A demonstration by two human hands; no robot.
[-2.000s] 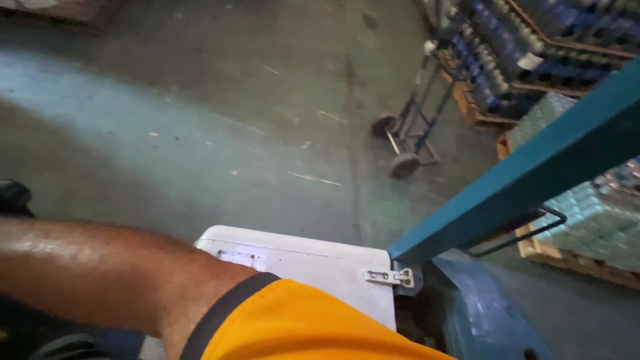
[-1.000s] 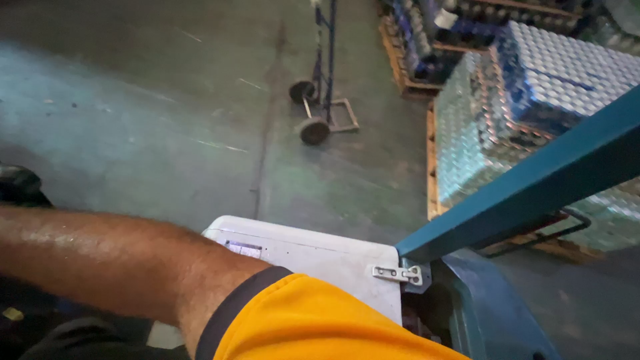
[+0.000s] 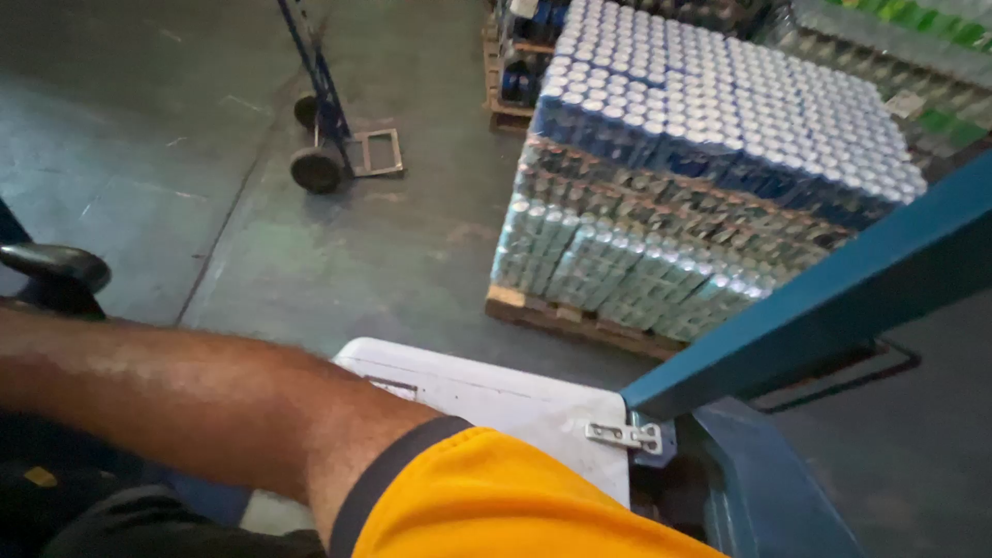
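Note:
Neither of my hands shows. One bare forearm (image 3: 194,395) reaches across the lower left and runs out of the left edge; its sleeve (image 3: 496,504) is yellow with a dark cuff. Beyond the forearm, at the left edge, sits a black rounded knob or lever (image 3: 66,265). Under the upper arm lies a white panel (image 3: 504,395) with a metal hinge (image 3: 624,436) at its right side. A blue metal post (image 3: 821,287) rises from beside the hinge towards the upper right. What the hands hold or touch is hidden.
A hand truck (image 3: 329,108) stands on the concrete floor (image 3: 403,263) ahead. To the right, wrapped packs of cans (image 3: 721,101) are stacked on a wooden pallet (image 3: 573,322). More pallets of bottles (image 3: 891,58) stand behind. A blue body panel (image 3: 775,480) lies at lower right.
The view has shifted strongly over the warehouse floor, so the can stack now shows nearer the middle and the hand truck farther left. The forearm stays stretched out to the left.

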